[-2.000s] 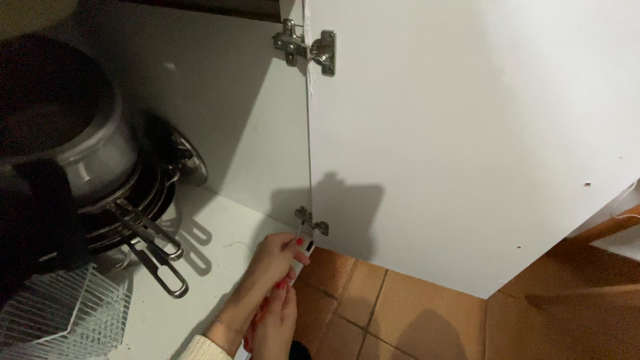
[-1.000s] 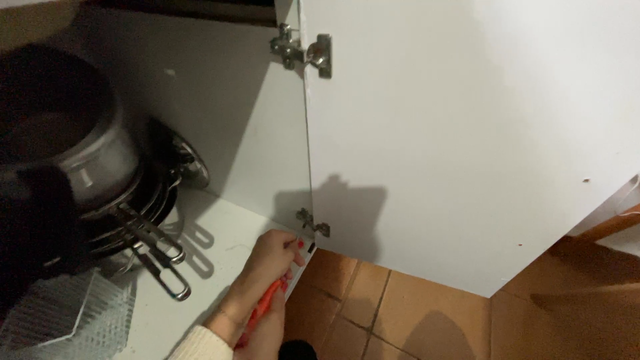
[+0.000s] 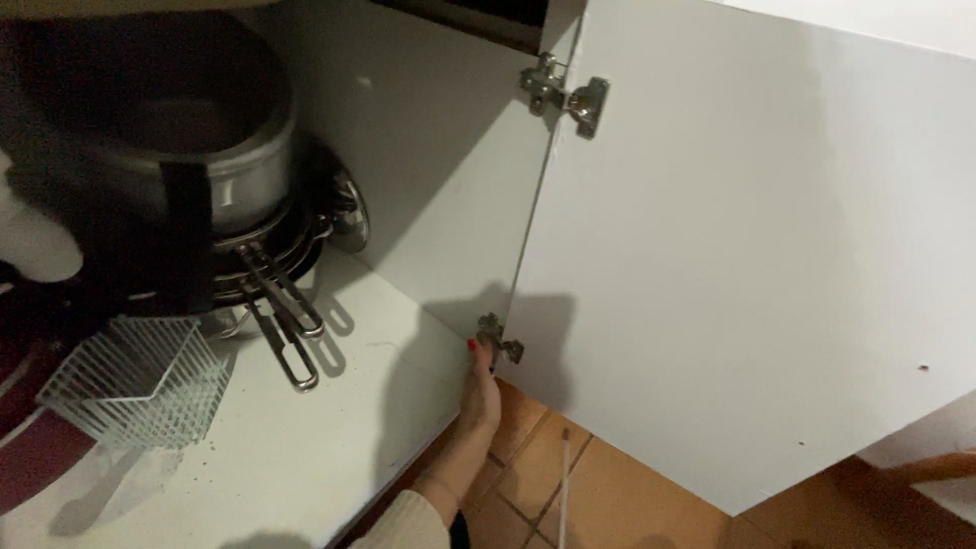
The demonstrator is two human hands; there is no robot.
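My right hand (image 3: 480, 385), with a cream sleeve and a red nail, reaches up from the bottom to the lower metal hinge (image 3: 512, 350). Its thumb lies at the hinge; the other fingers are mostly hidden, so its grip is unclear. My left hand is out of view. The lower hinge joins a white cabinet door (image 3: 709, 252), which stands open, to the white side panel (image 3: 450, 221). An upper metal hinge (image 3: 587, 107) sits higher along the same joint.
A large metal pot (image 3: 252, 183) rests above stacked pans with looped handles (image 3: 293, 366) at the left. A white wire basket (image 3: 137, 389) lies on the cabinet floor (image 3: 305, 457). A thin pale strip (image 3: 564, 488) shows against terracotta tiles (image 3: 625, 488). A blurred whitish object (image 3: 38, 240) is at the far left.
Two hands were together just below the lower hinge, with something red between them in one frame. Now one hand is at that hinge and the other has left the view. The pale strip now shows over the tiles.
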